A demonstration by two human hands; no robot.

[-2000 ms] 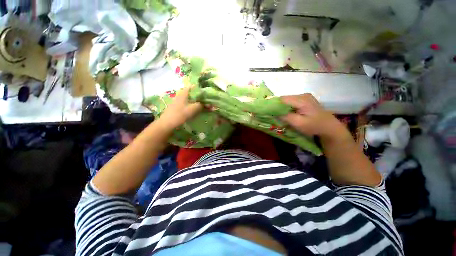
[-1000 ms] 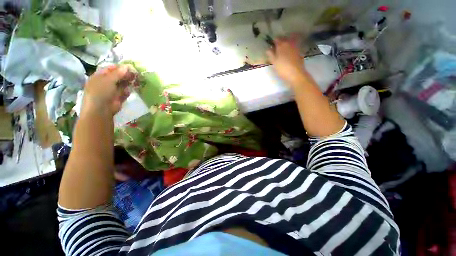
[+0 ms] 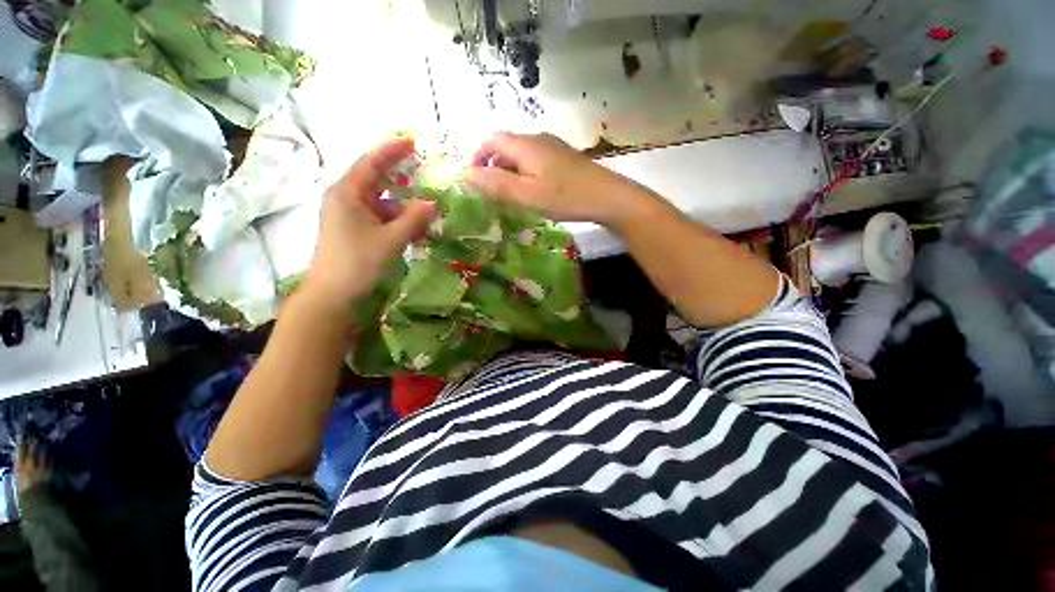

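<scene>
Green floral fabric (image 3: 480, 283) with red and white flowers hangs bunched from the table edge over my lap. My left hand (image 3: 373, 220) is at its upper left edge, thumb and fingers around a bit of the cloth. My right hand (image 3: 538, 176) is at its upper edge, fingers curled together; a small purplish thing shows at the fingertips, too unclear to name. Glare washes out the fabric between the hands. The needle area (image 3: 515, 52) of the sewing machine is above my hands, with nothing of the fabric visibly under it.
Pale lining with green floral pieces (image 3: 174, 127) lies heaped at the left. A metal-filled accessory tray (image 3: 862, 150) with a red cord is at the right end, a white thread cone (image 3: 862, 249) below it. Another person's hand (image 3: 31, 465) shows at the lower left.
My right hand has come back left from the machine bed to the fabric's upper edge. My left hand has moved right, nearer to it. The fabric is gathered closer together between them.
</scene>
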